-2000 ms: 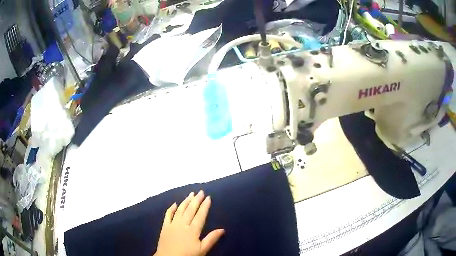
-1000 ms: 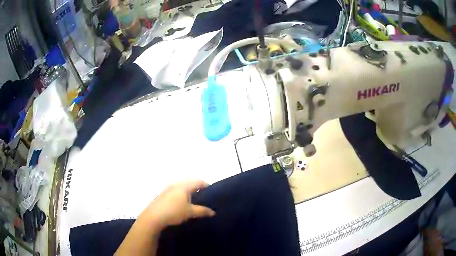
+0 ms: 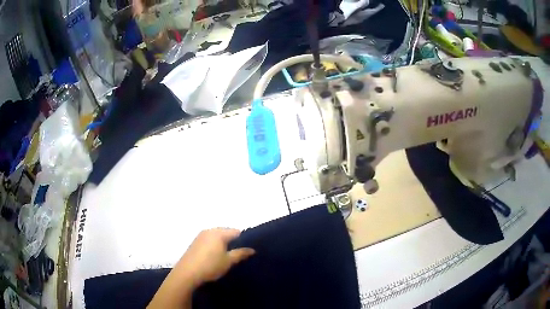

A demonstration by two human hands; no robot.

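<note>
A dark navy-black fabric panel lies on the front of the machine table, its upper right corner at the presser foot. My left hand is at the panel's upper edge, left of the foot, thumb on top and fingers going out of sight at the edge; it appears to pinch the cloth. A small yellow-green mark shows at the panel's corner. My right hand is not in view.
The cream HIKARI machine head stands right of centre. A blue lamp hangs left of it. A curved dark piece and blue-handled snips lie right. White and dark cloth lies at the back.
My left hand has gone from lying flat with fingers spread on the panel to its upper edge, fingers now closed around it. The panel's left part has dropped towards the front.
</note>
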